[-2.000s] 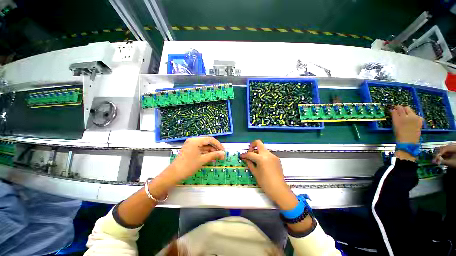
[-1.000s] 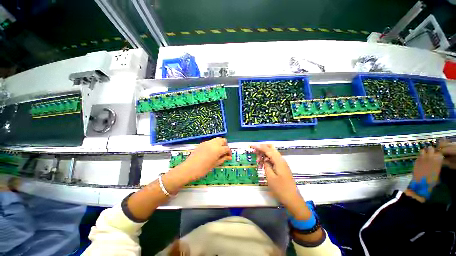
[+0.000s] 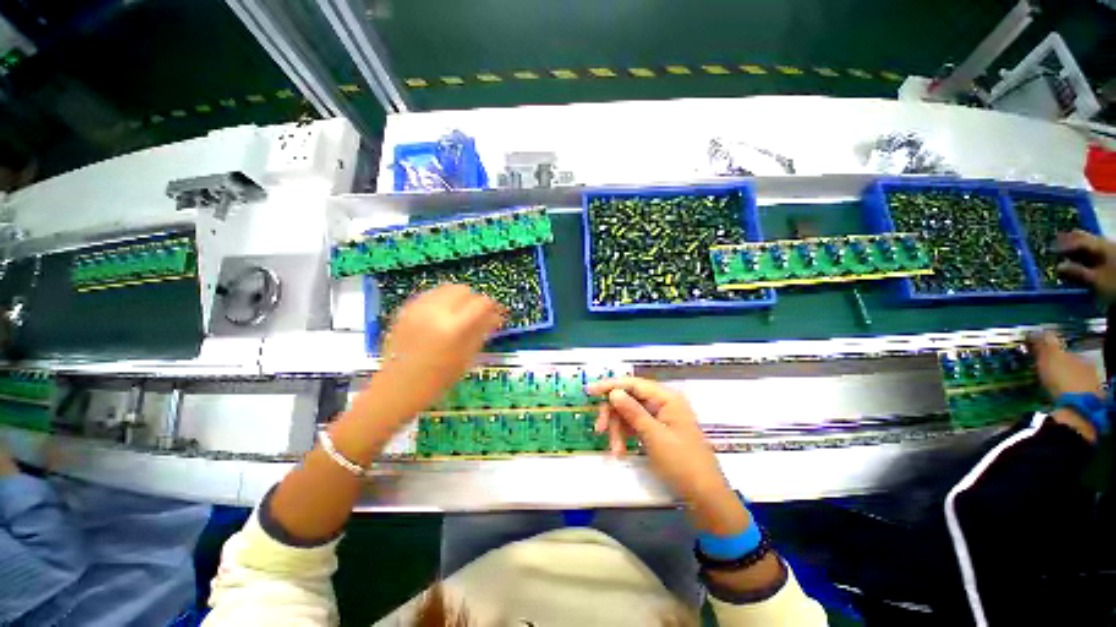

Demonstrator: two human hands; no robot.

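Observation:
Two green PCB panels (image 3: 514, 431) lie one behind the other on the conveyor rails in front of me. My left hand (image 3: 438, 331) is over the near edge of the left blue component bin (image 3: 553, 321), blurred, fingers bent downward; whether it pinches a part cannot be told. My right hand (image 3: 649, 423) is at the right end of the panels, its fingertips close together; whether they hold a small part is too small to tell. Another PCB panel (image 3: 443, 241) lies across the back of the left bin.
A second blue bin (image 3: 673, 251) holds dark and yellow parts. A panel (image 3: 822, 261) bridges it and the right bins (image 3: 961, 245). A neighbour's hands (image 3: 1067, 367) are at far right. A round handwheel (image 3: 250, 294) and small blue box (image 3: 422, 165) are at left.
My left hand has moved from the panels back and left to the left bin. My right hand has stayed near the panels' right end. The neighbour's one hand has moved to the far right bin.

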